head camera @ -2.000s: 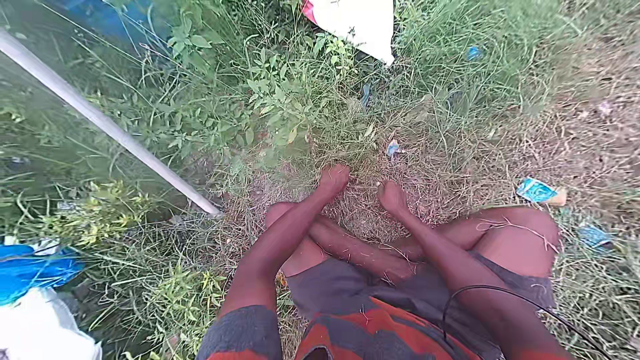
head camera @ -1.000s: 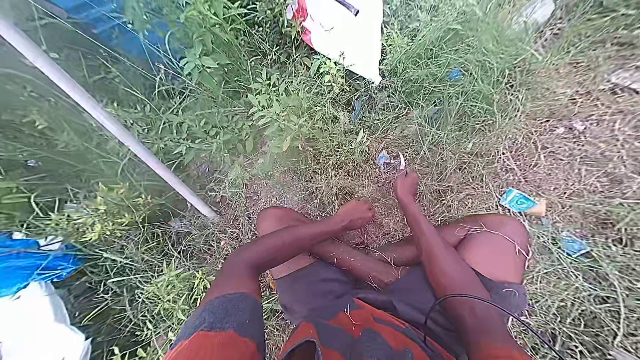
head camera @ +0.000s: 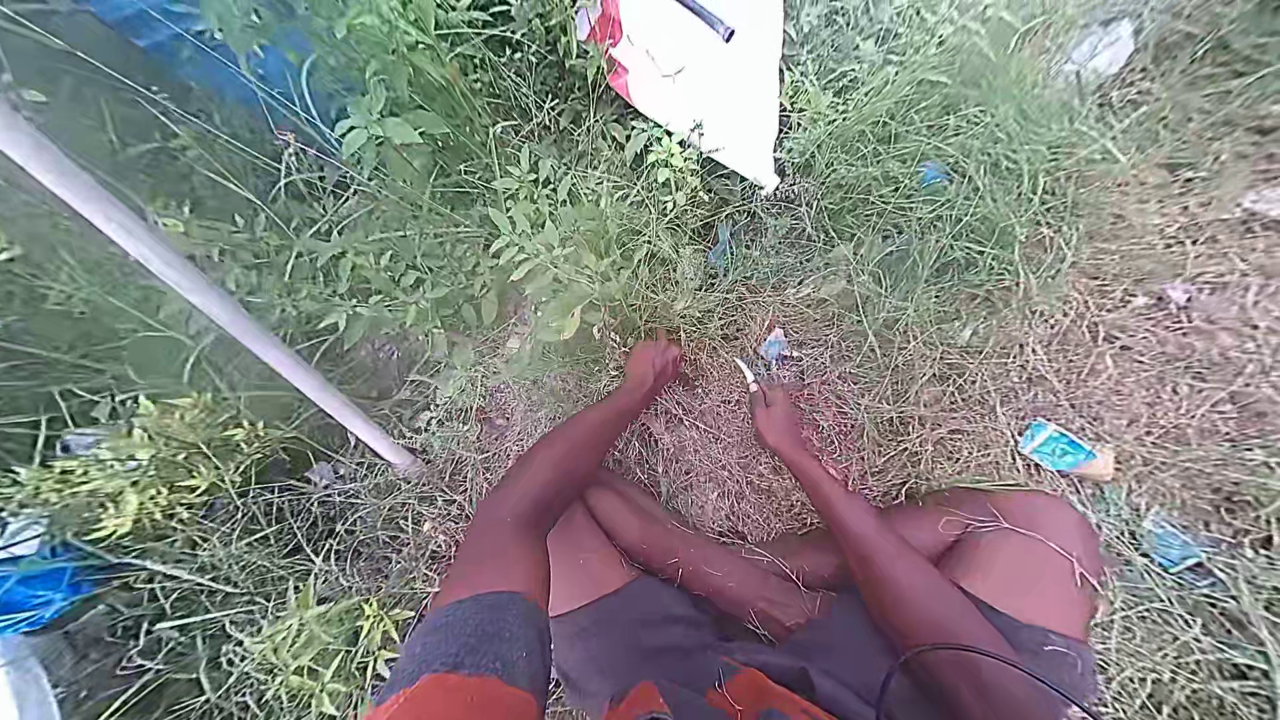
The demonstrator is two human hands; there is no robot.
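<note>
My right hand (head camera: 776, 415) is closed on a small tool with a pale, curved blade (head camera: 745, 374), whose tip points up and to the left. My left hand (head camera: 653, 366) is at the edge of the green weeds (head camera: 590, 270), its fingers curled among the stems; whether it grips any of them cannot be made out. Dry cut grass (head camera: 700, 460) covers the ground between my hands and my crossed legs. Just beyond my right hand lies a small blue and white wrapper (head camera: 774, 345).
A pale pole (head camera: 230, 310) slants down at the left. A white and red sheet (head camera: 710, 90) with a dark tube (head camera: 708, 18) on it lies ahead. A blue and white packet (head camera: 1065, 450) is near my right knee, and blue plastic (head camera: 40, 590) is at the left edge.
My left hand has moved forward from near my shins to the weeds. The curved blade, upright a second ago, now tilts left in my right hand.
</note>
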